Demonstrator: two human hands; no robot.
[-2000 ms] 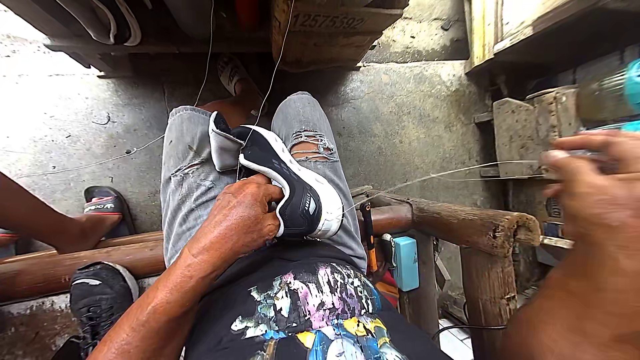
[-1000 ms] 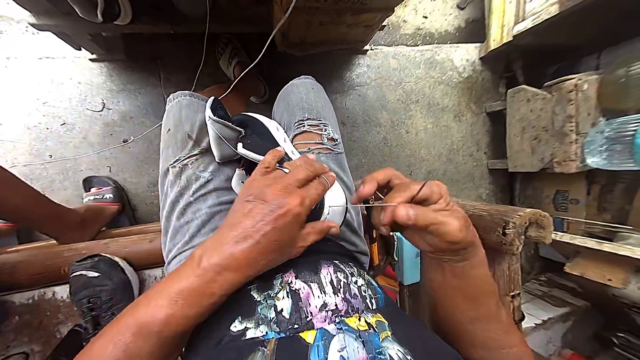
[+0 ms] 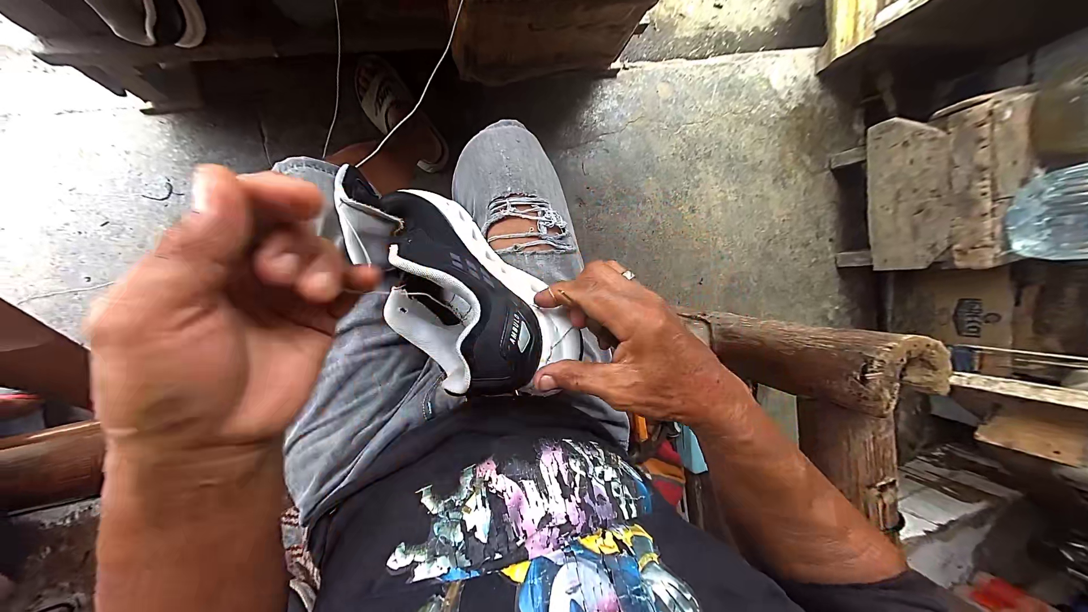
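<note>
A black sneaker [image 3: 450, 263] with a white sole lies across my lap, its light lining folded outward at the opening. My right hand [image 3: 629, 340] grips the sole at the heel end, fingers on one side and thumb on the other; it wears a ring. My left hand [image 3: 246, 280] is raised to the left of the shoe, slightly blurred, fingers curled and fingertips together. A thin thread [image 3: 416, 293] runs from those fingertips into the shoe opening. Whether a needle is held there cannot be seen.
A log rail [image 3: 816, 348] stands beside my right arm. Wooden blocks [image 3: 909, 195] and a clear plastic bottle [image 3: 1054, 212] are at the right. A wooden box [image 3: 544, 38] is ahead. Another person's sandalled foot [image 3: 399, 106] is beyond my knees.
My left hand has lifted off the shoe to the left with thread at its fingertips. My right hand, out at the right two seconds ago, now holds the sole.
</note>
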